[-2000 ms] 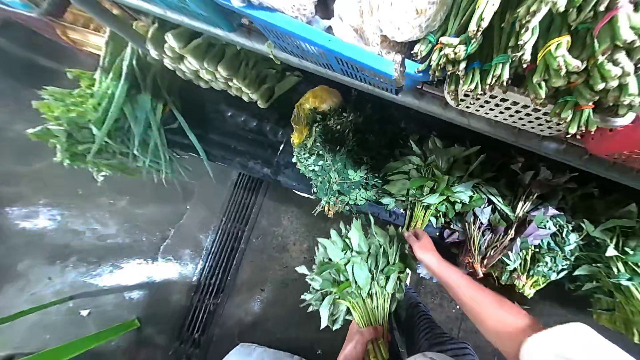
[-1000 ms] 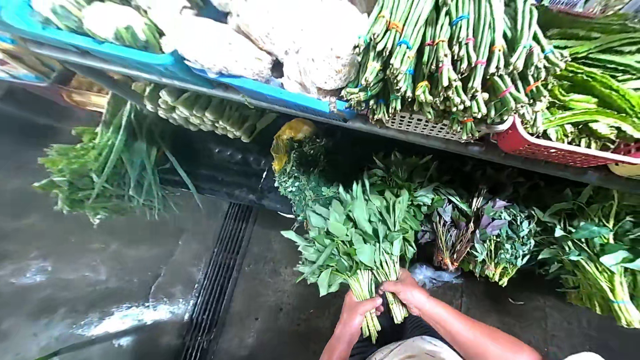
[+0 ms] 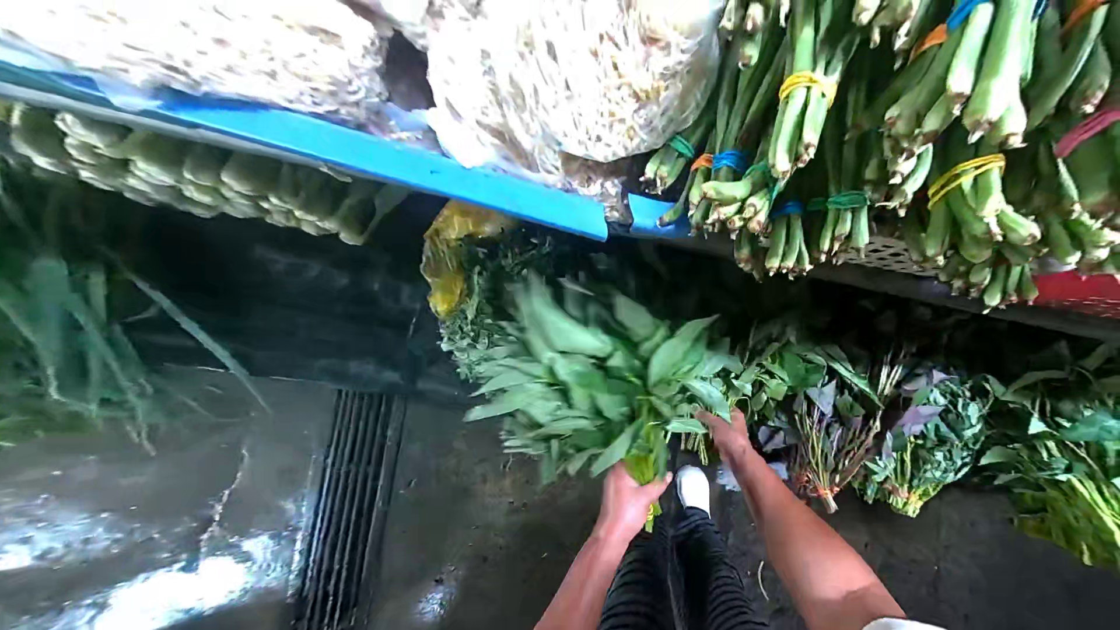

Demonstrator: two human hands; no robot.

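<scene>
A large bunch of leafy greens is upright near the middle of the head view, somewhat blurred. My left hand is closed around its light green stems. To the right, my right hand is at the stems of leafy greens beside the bunch; leaves partly cover its fingers, so its hold cannot be made out. Purple-leaved bunches lie to the right of that hand. Behind the held bunch is a small-leaved green bunch with a yellow plastic bag.
Above runs a shelf with a blue tray edge, plastic-wrapped pale produce and banded long beans. More greens lie at right. Long green leaves are at left, over a wet floor with a drain grate.
Both hands were together on the stems one second ago; now my right hand is apart, to the right, among the greens. The held bunch is nearer the shelf. The view has shifted closer to the shelf.
</scene>
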